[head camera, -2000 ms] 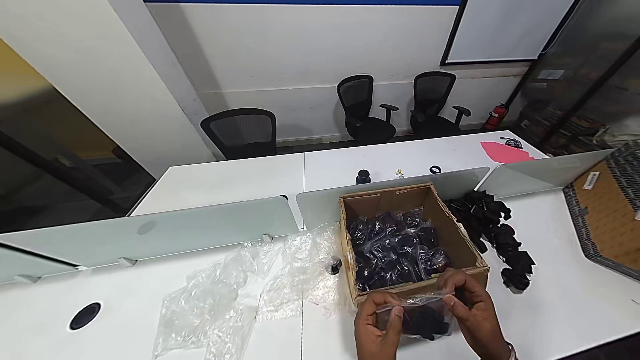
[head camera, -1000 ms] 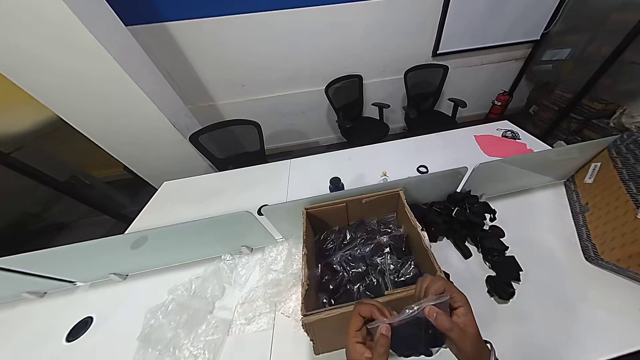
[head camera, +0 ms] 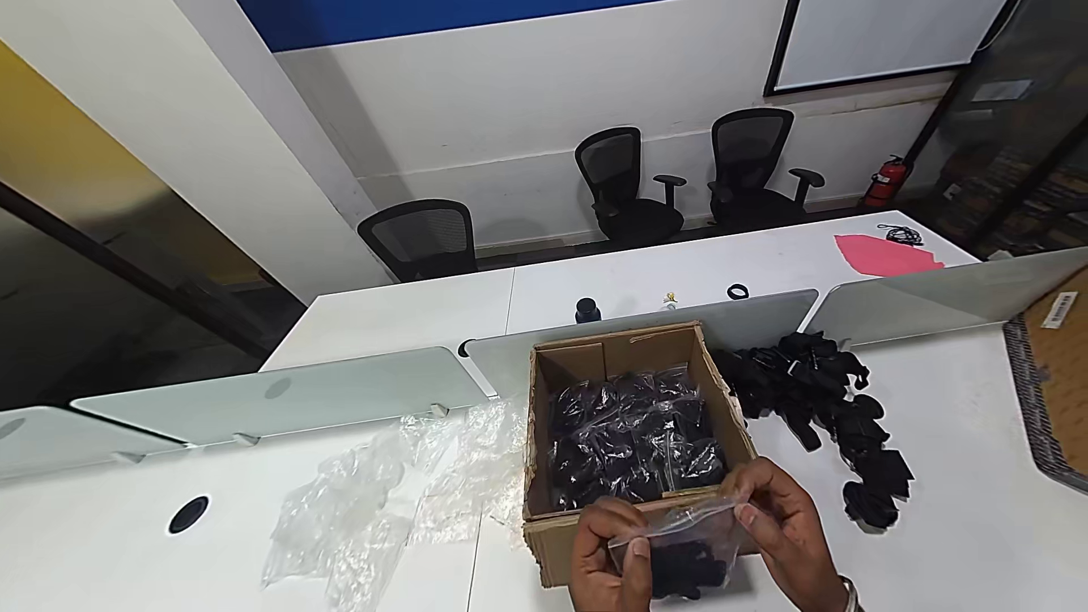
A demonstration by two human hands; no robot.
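A clear zip-seal plastic bag (head camera: 680, 544) with a dark fabric item in it is held by its top edge in front of the box. My left hand (head camera: 610, 552) pinches one end of that edge and my right hand (head camera: 778, 527) pinches the other. Just beyond the hands, an open cardboard box (head camera: 544, 544) holds several clear bags of dark items (head camera: 637, 433). Black fabric pieces (head camera: 858, 425) lie in a loose pile right of the box. Crumpled clear plastic bags (head camera: 340, 510) are spread to its left.
Low frosted glass dividers (head camera: 289, 391) run across the white desk behind the box. Beyond them are a dark bottle (head camera: 587, 310), a pink sheet (head camera: 884, 255) and a coiled black cable (head camera: 901, 235). A brown board with a grey patterned edge (head camera: 1058, 374) stands at the right.
Both hands keep hold of the bag's top edge throughout. The view shifts somewhat. No other clear change shows.
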